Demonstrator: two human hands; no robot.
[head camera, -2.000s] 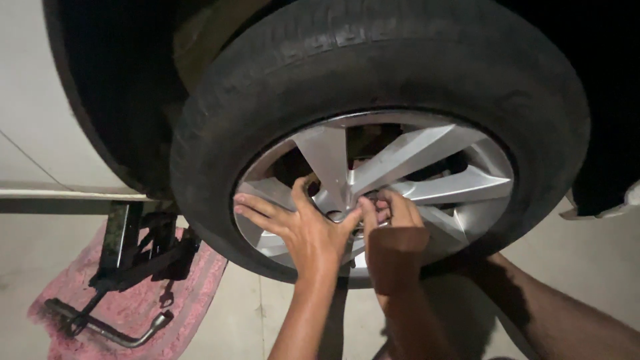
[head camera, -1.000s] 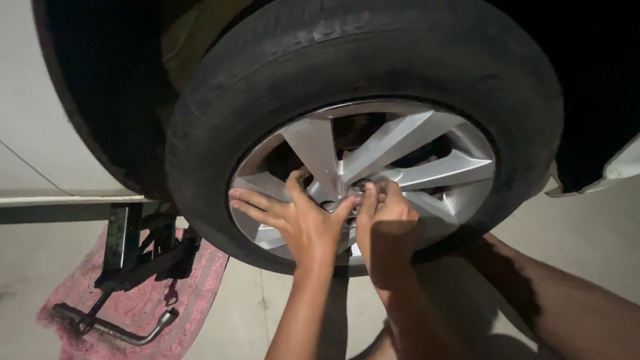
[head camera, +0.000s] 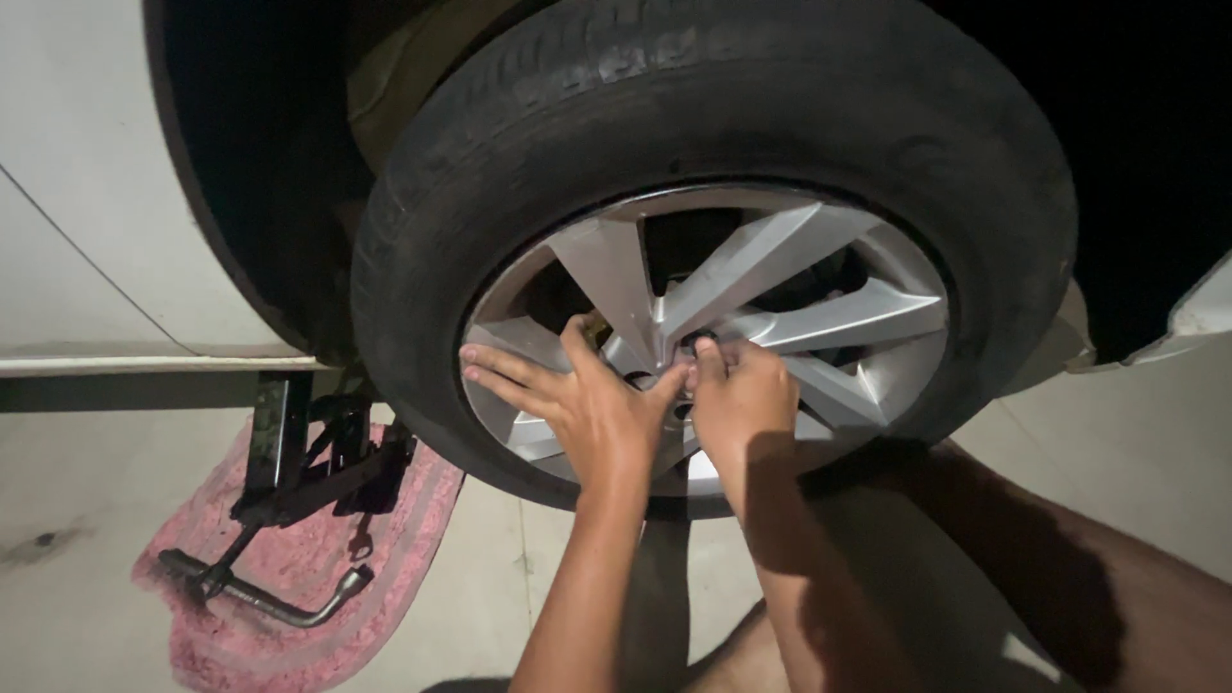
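Note:
A car wheel with a silver alloy rim and a black tire sits under the wheel arch. My left hand lies against the lower left of the rim, its fingers spread over a spoke and its thumb reaching toward the hub. Close beside that thumb, my right hand has its fingertips pinched together at the bolt holes around the hub. Whatever is between those fingertips is hidden, so I cannot tell if they hold a small part.
A black scissor jack stands under the car's sill at the left, on a pink mat. An L-shaped lug wrench lies on the mat. At the lower right, a bare leg is beside the tire.
The fingers of my right hand have shifted slightly at the hub. My left hand stays spread on the rim.

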